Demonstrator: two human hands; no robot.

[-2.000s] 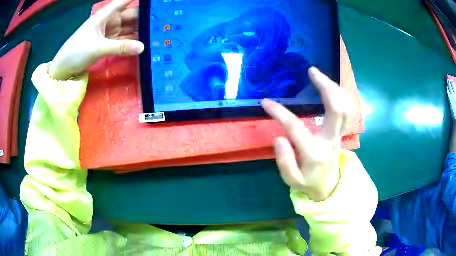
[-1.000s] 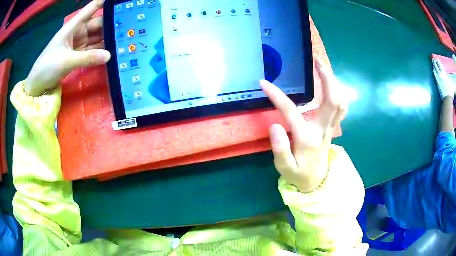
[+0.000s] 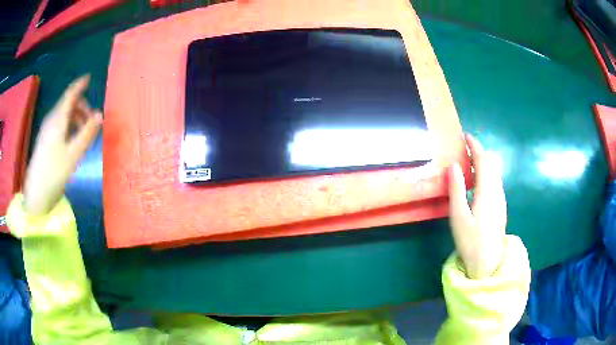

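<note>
A tablet lies flat in the upper of stacked red-orange foam trays. Its screen is dark, with small faint text near the middle and white light glare low down. A small white barcode label is at its lower left corner. My left hand is raised left of the trays, touching nothing, fingers partly bent and apart. My right hand is at the trays' right edge, thumb and fingers around the edge; whether it grips is hard to tell.
The trays rest on a green tabletop. Other red trays stand at the left edge, upper left and right edge. Blue-clothed people show at the lower left and lower right.
The screen went from the blue desktop with a white window to dark. The tablet now lies flat in the tray. My left hand let go and moved left and down; my right hand moved to the tray's right edge.
</note>
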